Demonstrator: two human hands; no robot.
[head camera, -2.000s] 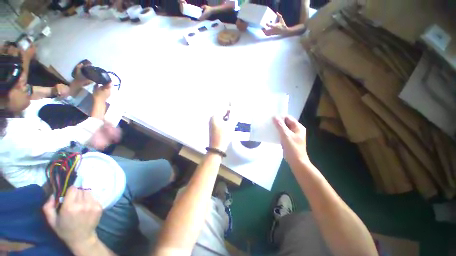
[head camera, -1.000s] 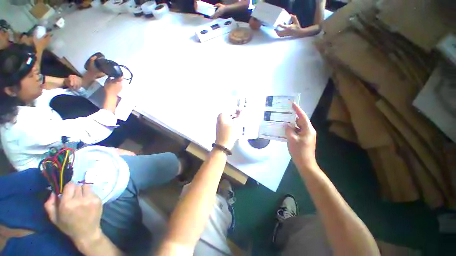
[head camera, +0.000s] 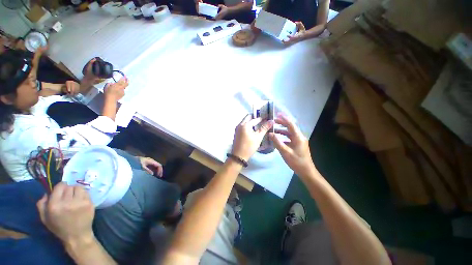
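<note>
A small manual (head camera: 266, 111) with dark print is held upright and nearly edge-on above the near corner of the white table. My left hand (head camera: 249, 135) grips its left side, thumb across the front. My right hand (head camera: 291, 142) is at its right edge with fingers spread; whether it touches the manual is unclear. A white round part with a dark opening (head camera: 266, 147) lies behind and below the hands, largely hidden by them.
The white-covered table (head camera: 181, 83) carries a pale tray (head camera: 219, 32) and a brown ring (head camera: 242, 38). At left, a neighbour holds wires (head camera: 45, 166) beside a white round dish (head camera: 98, 176). Another holds a black device (head camera: 98, 68). Flattened cardboard (head camera: 383, 129) is piled at right.
The manual, spread with its printed side showing a second ago, is now narrow and edge-on. My hands have come together around it. The neighbour's white dish is tilted more upright.
</note>
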